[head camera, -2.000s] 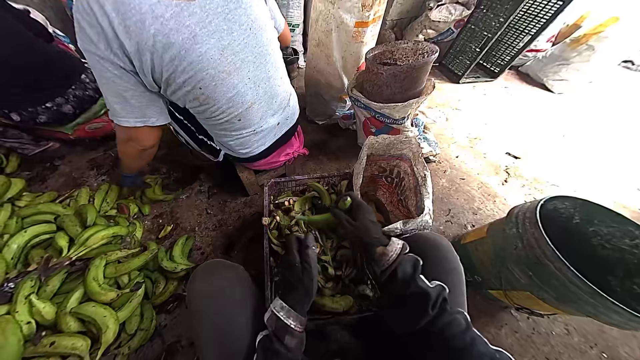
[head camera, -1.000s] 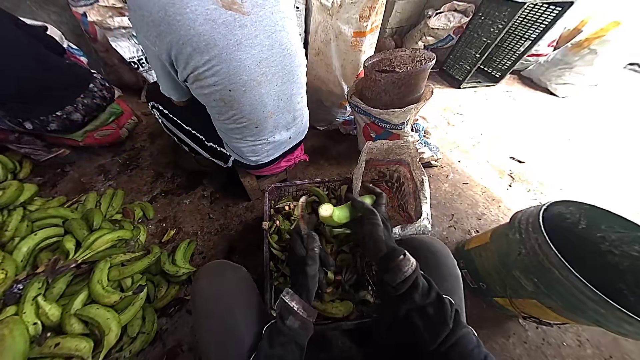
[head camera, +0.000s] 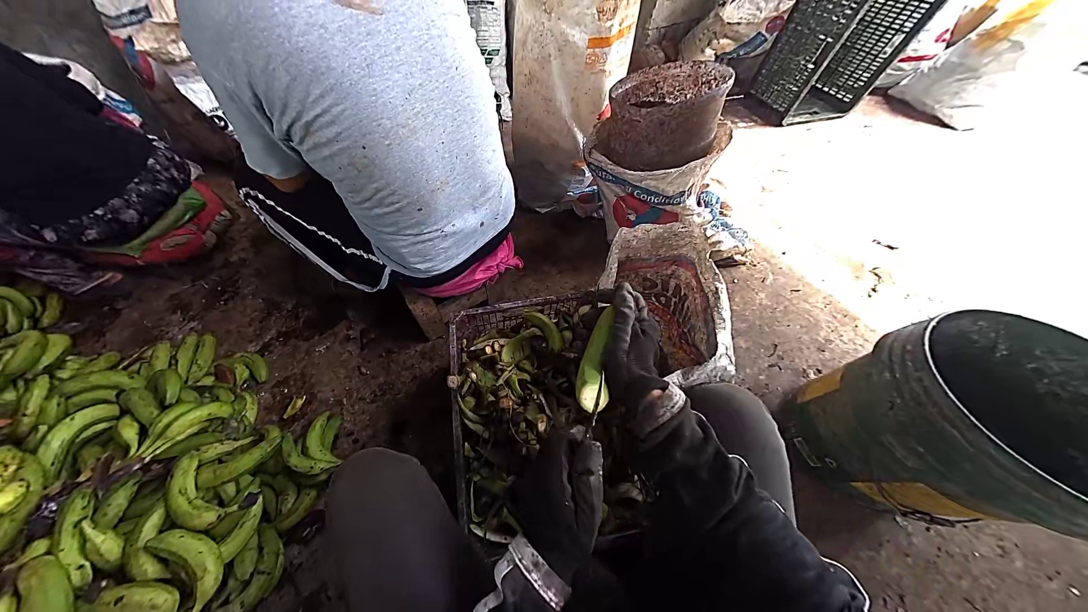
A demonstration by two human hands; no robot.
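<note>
Both my hands wear dark gloves above a plastic crate (head camera: 460,425) that holds green peels and cut ends. My right hand (head camera: 633,344) grips a green plantain (head camera: 593,361), with its pale cut end toward me. In my left hand (head camera: 561,493) is a knife; its thin blade (head camera: 598,395) lies against the plantain near that cut end. The knife's handle is mostly hidden in the glove. Just beyond my right hand, an open woven sack (head camera: 722,336) stands against the crate.
Green plantains (head camera: 195,493) lie heaped on the floor at left. A person in a grey shirt (head camera: 374,127) bends close in front; another person's dark clothing (head camera: 76,153) is at far left. A large green barrel (head camera: 901,416) stands at right. Behind are a brown bucket (head camera: 671,127) and a black crate (head camera: 837,59).
The plantain has turned from lying crosswise to pointing lengthwise away from me, and my left hand has moved lower. The person in grey has drawn back the arm that reached to the heap.
</note>
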